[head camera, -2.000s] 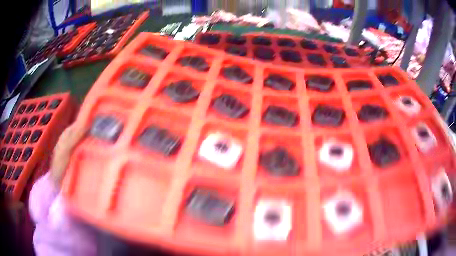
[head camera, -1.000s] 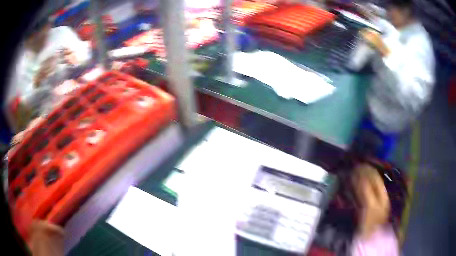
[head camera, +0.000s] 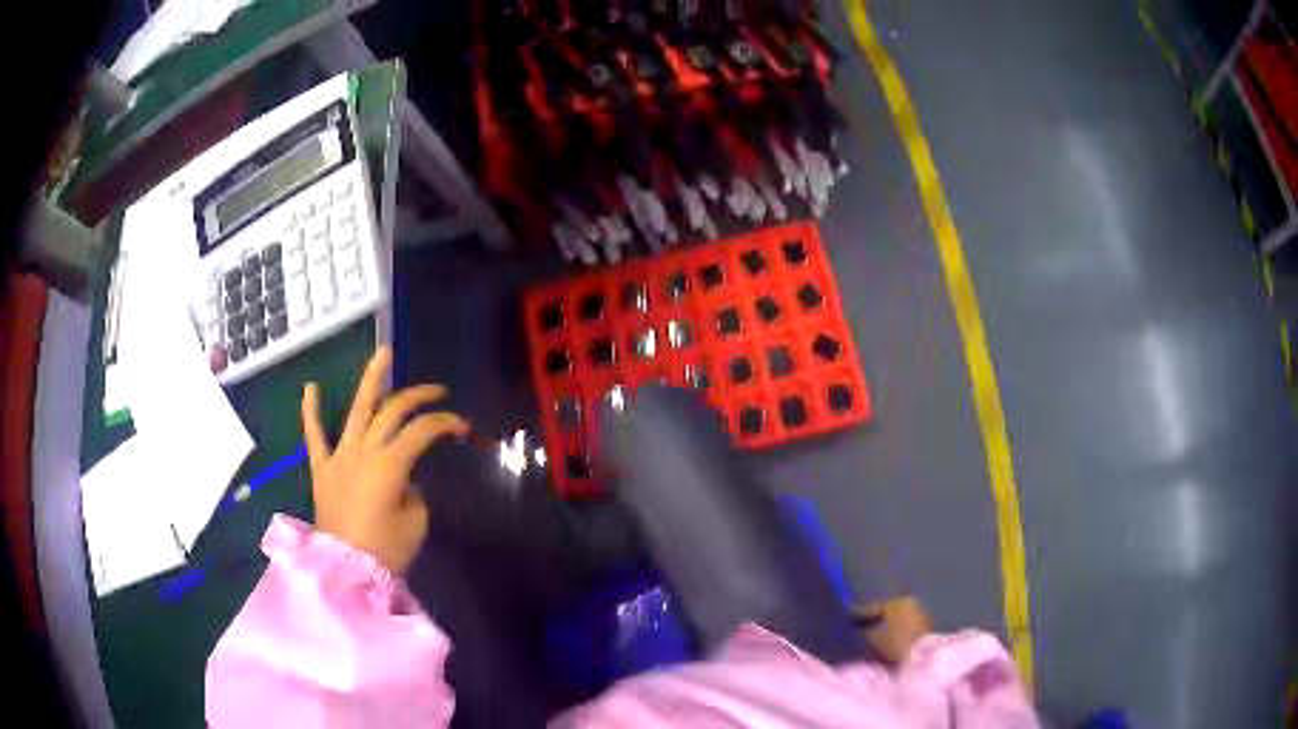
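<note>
My left hand (head camera: 370, 470) is raised over the bench's right edge, its spread fingers empty. My right hand (head camera: 894, 627) is small and partly hidden at the bottom, beside my dark-clothed leg and a blue seat; whether it grips anything is unclear. A red-orange compartment tray (head camera: 698, 271) lies low near the floor, in front of my knees. Its pockets show dark squares, some with bright glints. My leg covers its lower middle part.
A large white calculator (head camera: 292, 235), white papers (head camera: 171, 477) and a blue pen (head camera: 271, 477) lie on the green bench (head camera: 157, 655). Red trays with dark and whitish items (head camera: 655, 128) stand beyond the low tray. A yellow line (head camera: 957, 299) crosses the grey floor at right.
The view has swung right and down. The tray held at the left earlier is out of view there. My left hand is now open beside the calculator; the low tray and my legs have appeared.
</note>
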